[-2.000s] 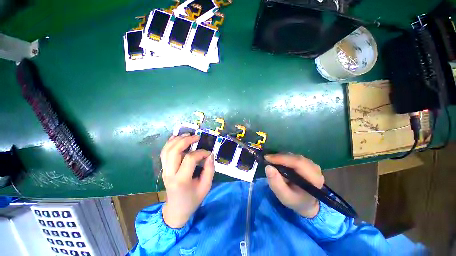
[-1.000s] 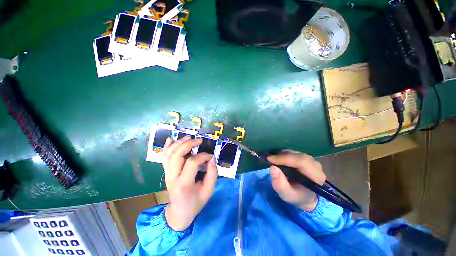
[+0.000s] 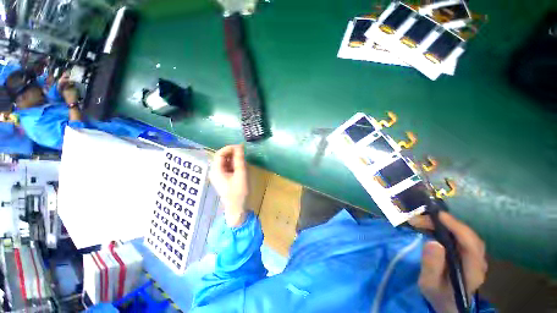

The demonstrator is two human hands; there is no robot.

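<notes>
A white strip (image 3: 382,186) with several small dark LCD modules (image 3: 396,172) and orange hooked flex tails (image 3: 406,140) lies tilted on the green bench. My right hand (image 3: 455,260) holds the black soldering iron (image 3: 449,244) at the strip's lower right end; its tip is close to the last screen and tail. My left hand (image 3: 231,180) is off the strip, at the bench's front edge, just below the near end of a dark-red and black ridged row of components (image 3: 243,79). Its fingers are curled; whether they hold something tiny cannot be seen.
A white foam tray (image 3: 177,208) with rows of small dark parts stands left of my left hand. A solder reel on a black holder (image 3: 163,98) is on the bench. More screen strips (image 3: 421,40) lie overlapped at the back right. Another person (image 3: 46,113) in blue is at far left.
The view has swung left, showing the foam tray, reel and another person. My left hand has left the screen strip and moved left. My right hand still holds the iron by the strip.
</notes>
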